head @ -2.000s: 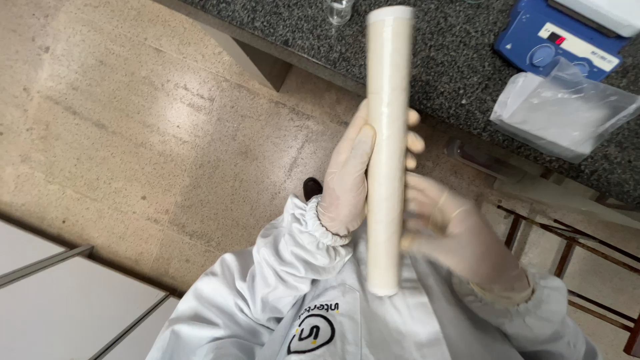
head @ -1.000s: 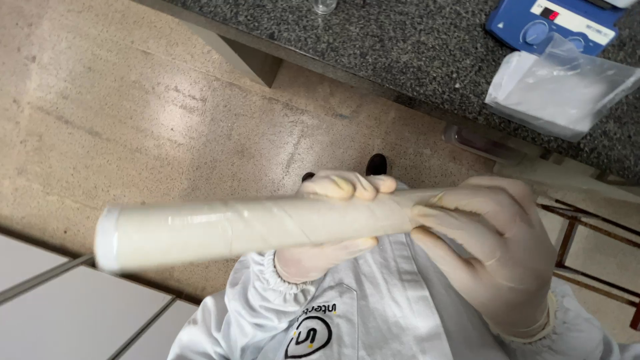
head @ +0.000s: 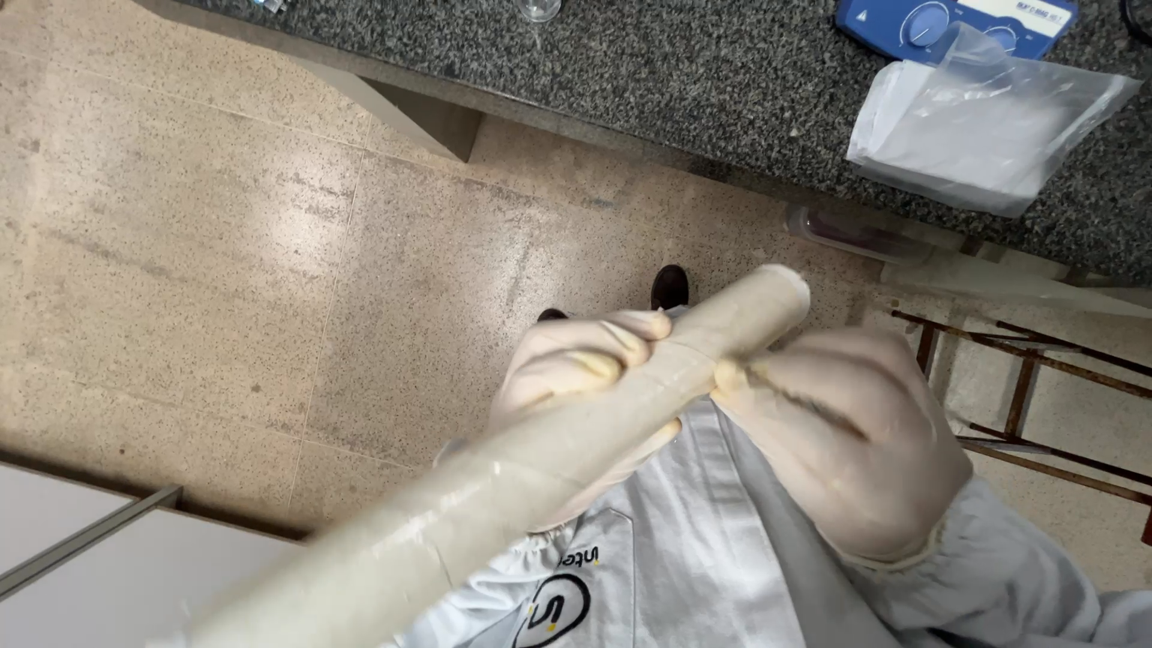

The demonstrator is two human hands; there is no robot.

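A long off-white roll wrapped in clear film (head: 504,477) runs diagonally from the lower left to the centre, its far end tilted up to the right. My left hand (head: 585,378), in a pale latex glove, is wrapped around it near the middle, fingers on the upper side and thumb beneath. My right hand (head: 837,432), gloved alike, pinches at the film or surface of the roll close to its right end. Whether a loose edge lies between those fingertips cannot be told. The roll's lower left end is blurred at the frame's edge.
A dark granite counter (head: 684,99) crosses the top. On it are a blue laboratory hotplate stirrer (head: 963,22), a clear plastic bag with white contents (head: 963,135) and a small glass vessel (head: 539,7). A rusty metal stool frame (head: 1021,387) stands right; white cabinets (head: 90,558) are lower left.
The roll was upright two seconds ago, then nearly level with its end at the left; now it slants down to the left. My right hand has stayed at its right part since one second ago.
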